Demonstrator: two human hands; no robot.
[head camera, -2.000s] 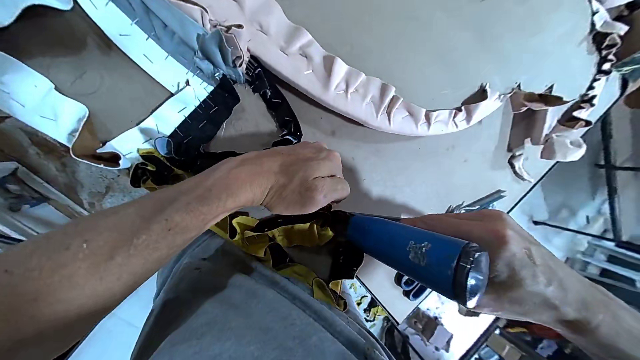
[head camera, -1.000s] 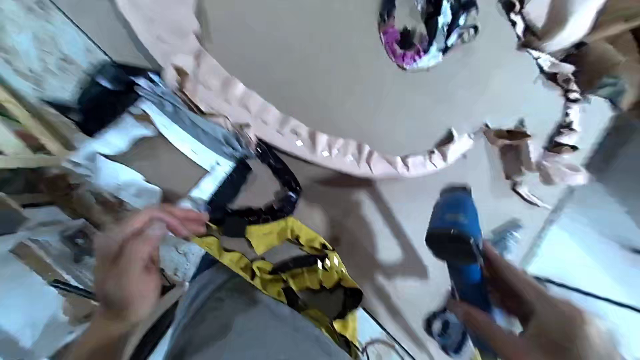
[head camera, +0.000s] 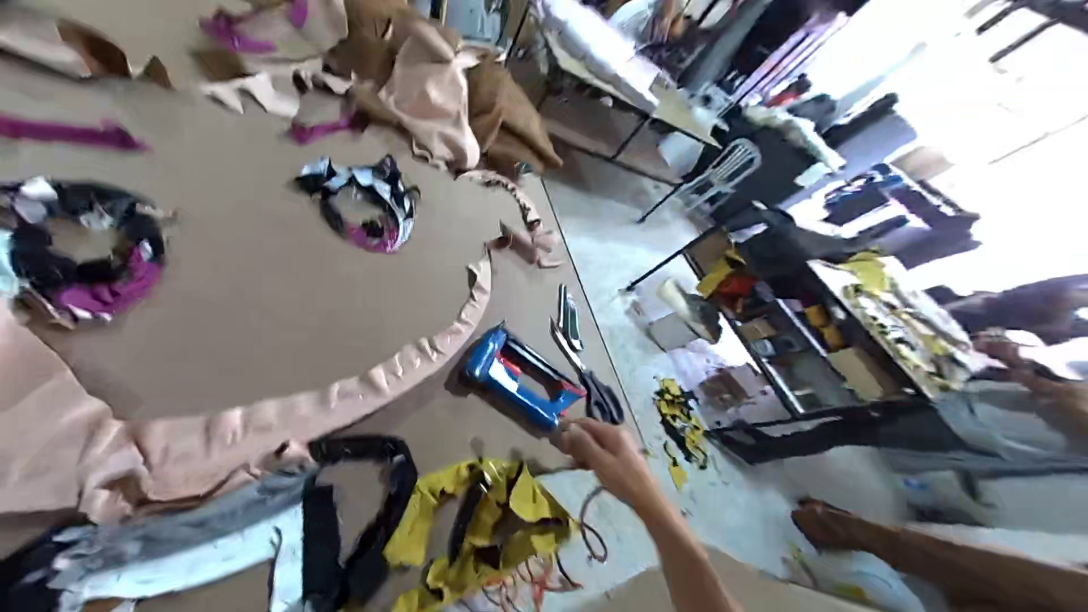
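My right hand (head camera: 595, 450) touches the end of a blue staple gun (head camera: 520, 378) with red parts, which lies on its side on the brown board; whether the fingers grip it is unclear. Beside it lie scissors (head camera: 599, 398) with dark handles and a green-and-grey tool (head camera: 569, 318). A pink gathered fabric strip (head camera: 357, 393) curves over the board to the left. Nearer to me lie yellow and black fabric strips (head camera: 476, 518), a black strip (head camera: 399, 501) and a white strip (head camera: 195, 552). My left hand is out of view.
The board's edge (head camera: 586, 297) runs down beside the scissors. Fabric rings (head camera: 365, 204) and brown cloth (head camera: 501, 110) lie farther back. Right of the edge are the floor, yellow scraps (head camera: 680, 425), a shelf unit (head camera: 799, 340) and a chair (head camera: 722, 174). Another person's arm (head camera: 1037, 374) shows at far right.
The staple gun, held up in my right hand a second ago, now lies on the board. My left hand, earlier at the yellow strips, has left the view. The view has swung strongly to the right.
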